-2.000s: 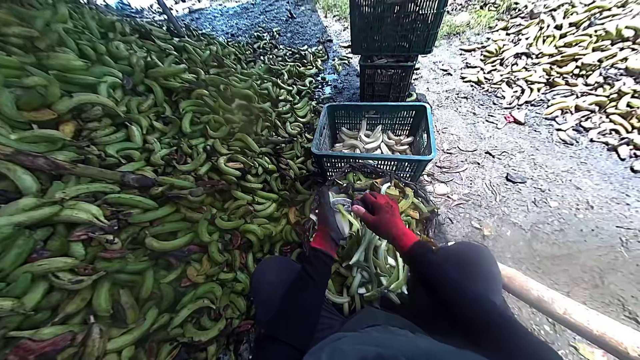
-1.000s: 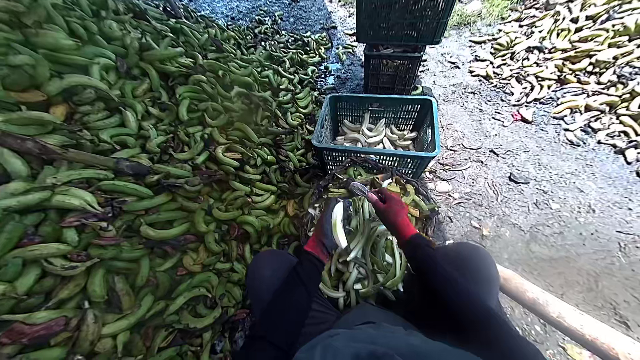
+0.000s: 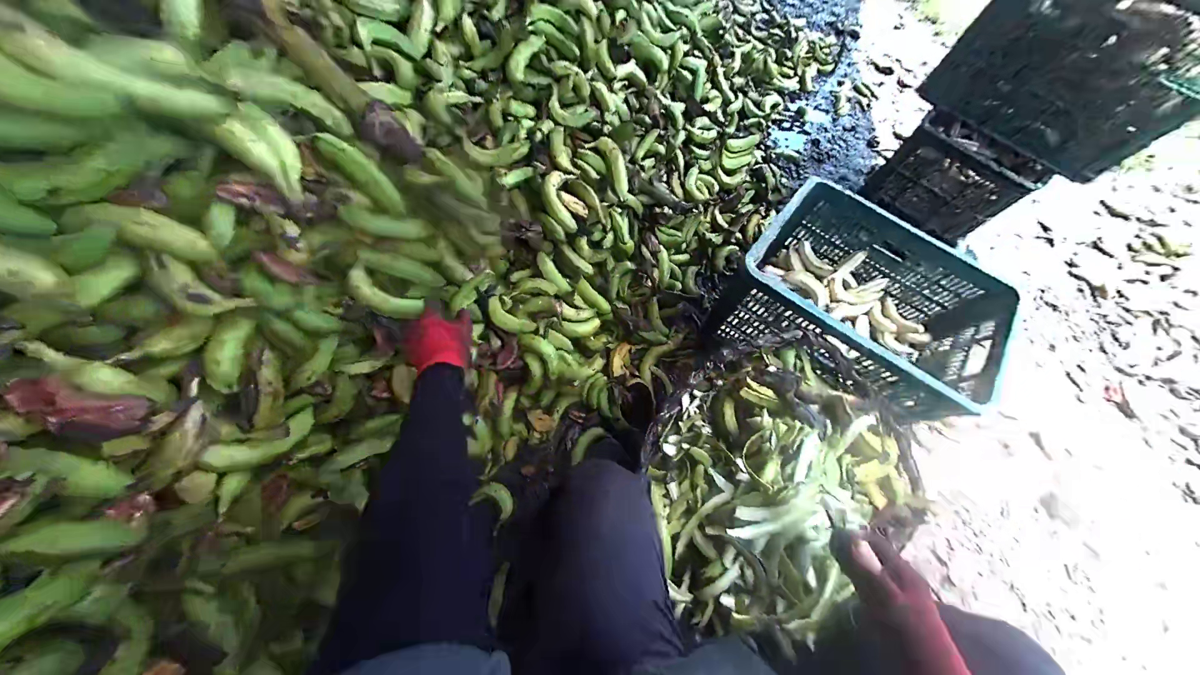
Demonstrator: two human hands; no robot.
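My left hand [image 3: 441, 339], in a red and dark glove, reaches onto the heap of green plantains [image 3: 244, 347]; its fingers are blurred against the fruit, and whether they grip one is unclear. Low on the right is my right hand [image 3: 877, 567], in a red glove with dark fingers, over the edge of a pile of green peels [image 3: 778, 525]. Something small and dark may be at its fingertips, too blurred to name. Beyond the peels stands a green plastic crate [image 3: 998, 352] with peeled plantains [image 3: 848, 295] inside.
A black crate [image 3: 947, 178] and a large dark green crate [image 3: 1059, 84] are stacked behind the green one. A long stalk [image 3: 314, 61] lies across the plantain heap. My knee [image 3: 600, 553] is between the heap and the peels. Scattered scraps lie on the pale ground at right.
My hands have moved apart: the left from over the peels to the plantain heap, the right to the peels' near right side. The white peeled piece is gone from my left hand. The view has turned left.
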